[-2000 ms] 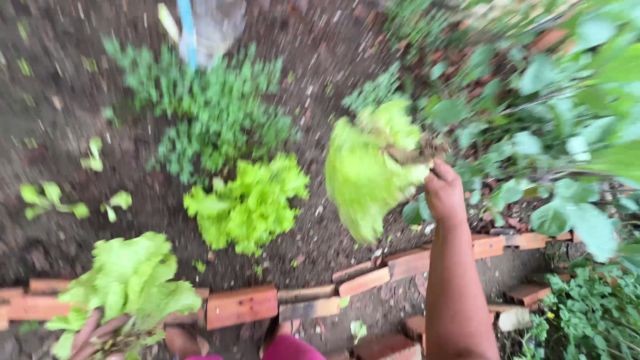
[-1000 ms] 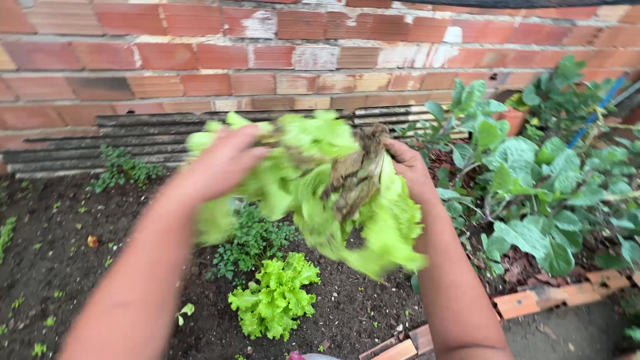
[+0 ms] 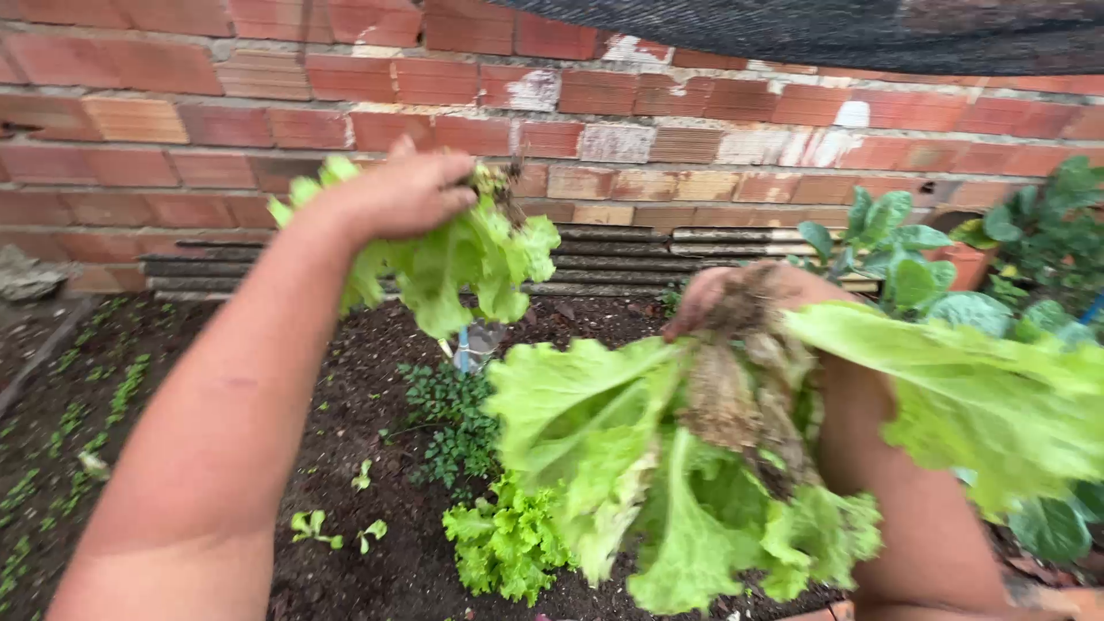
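My left hand (image 3: 405, 191) grips a head of light green lettuce (image 3: 457, 267), its root end with soil at the fingertips. Held up at the right, my right hand (image 3: 711, 293) is closed around the soil-covered roots of a larger uprooted lettuce (image 3: 595, 423). That one's leaves hang down and spread wide; some inner leaves are brown and withered. The two lettuces are apart. Below them, a smaller lettuce (image 3: 509, 539) grows in the dark soil, with a feathery green plant (image 3: 453, 423) just behind it.
A red brick wall (image 3: 345, 78) crosses the back, with stacked corrugated sheets (image 3: 604, 259) along its foot. Dark netting (image 3: 862, 30) hangs at the top right. Leafy plants (image 3: 966, 310) and a terracotta pot (image 3: 962, 263) stand at the right; seedlings (image 3: 315, 528) dot the soil.
My hands, close together over one mass of lettuce a second ago, are now apart, each with a lettuce. The view has tilted up since two seconds ago.
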